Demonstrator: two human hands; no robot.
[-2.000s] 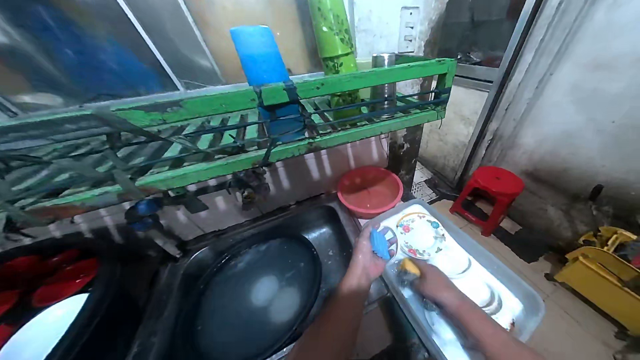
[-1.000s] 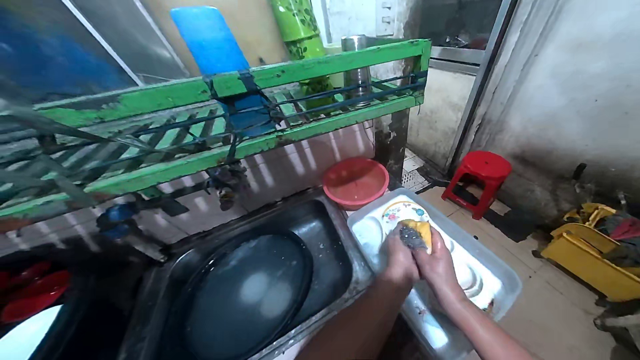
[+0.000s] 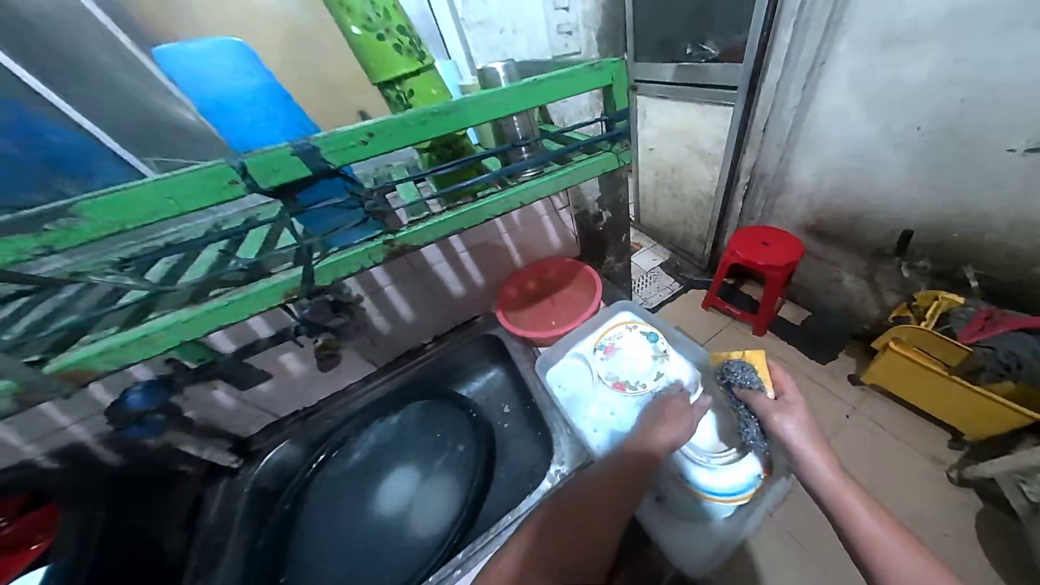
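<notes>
My right hand [image 3: 784, 410] grips a yellow sponge [image 3: 751, 363] together with a grey metal scouring pad [image 3: 741, 390], held over the right side of a translucent plastic tub [image 3: 561, 382]. My left hand [image 3: 670, 418] reaches into that tub, its fingers at the edge of the dishes; whether they grip one is hard to tell. A floral plate [image 3: 632, 357] lies in soapy water at the tub's far end. Nearer to me are white bowls [image 3: 723, 475], one with a blue and orange rim.
Left of the tub is a dark sink [image 3: 520, 406] holding a large black basin of water [image 3: 382, 487]. A red plastic basin [image 3: 549, 301] stands behind. Above runs a green slatted rack [image 3: 357, 142]. A red stool [image 3: 760, 260] and a yellow bucket [image 3: 942, 374] are on the floor.
My hands were together on the sponge and scouring pad a second ago and are now apart. The right hand holds both off to the right, while the left has gone down to the dishes.
</notes>
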